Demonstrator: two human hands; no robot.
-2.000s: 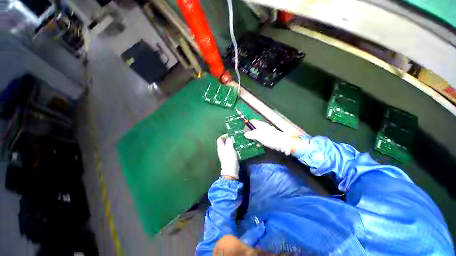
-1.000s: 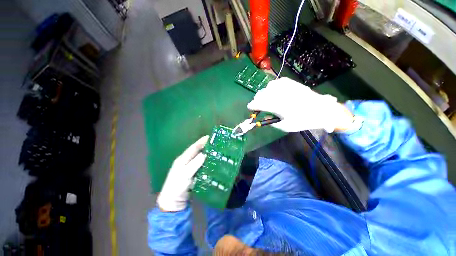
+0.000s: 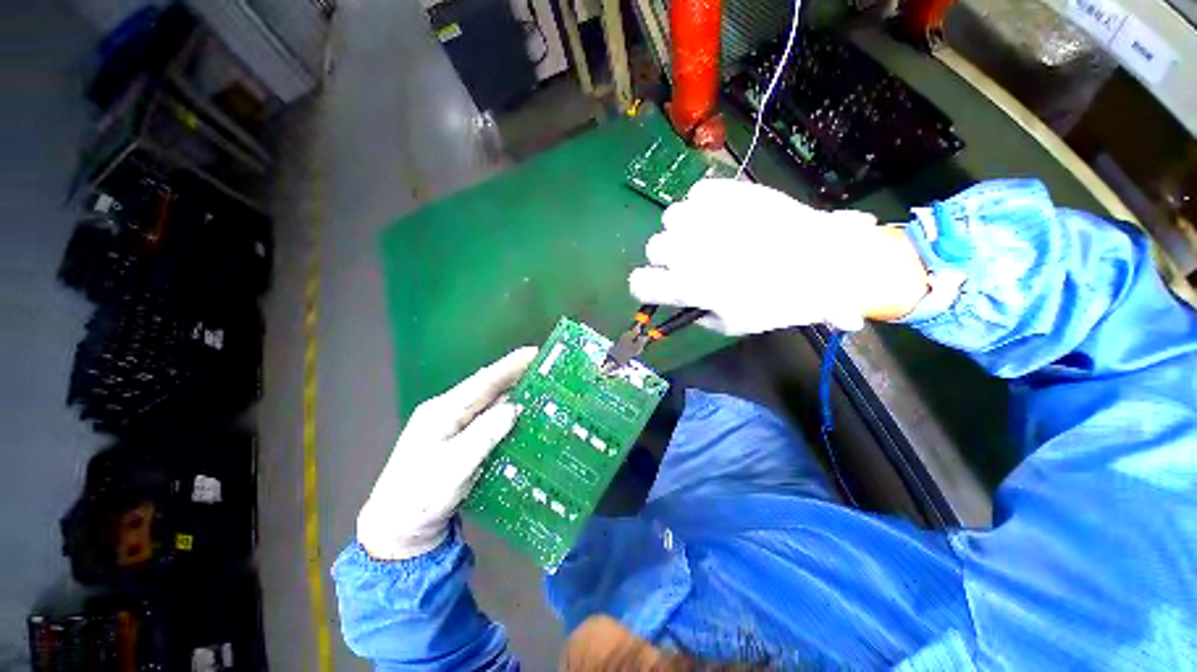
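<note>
My left hand (image 3: 444,453), in a white glove, grips a green circuit board panel (image 3: 567,444) by its left edge and holds it tilted, above the front of the green mat. My right hand (image 3: 761,256), also in a white glove, is shut on diagonal cutters (image 3: 634,340) with dark and orange handles. The cutter jaws are at the upper end of the panel, over its pale solder marks. Whether the jaws are closed on a lead is too small to tell. The fingers hide most of the handles.
A second circuit board (image 3: 675,171) lies at the back corner of the green mat (image 3: 519,250), near a red-wrapped post (image 3: 696,66) and a thin white cable (image 3: 773,89). A black carrier (image 3: 853,118) lies on the conveyor belt. Black stacked bins (image 3: 164,505) stand at left, beyond a yellow floor line.
The panel and both hands were farther off two seconds ago and now appear larger and nearer. Since one second ago, my left hand has shifted slightly left and the panel has turned a little. The cutters remain at its upper end.
</note>
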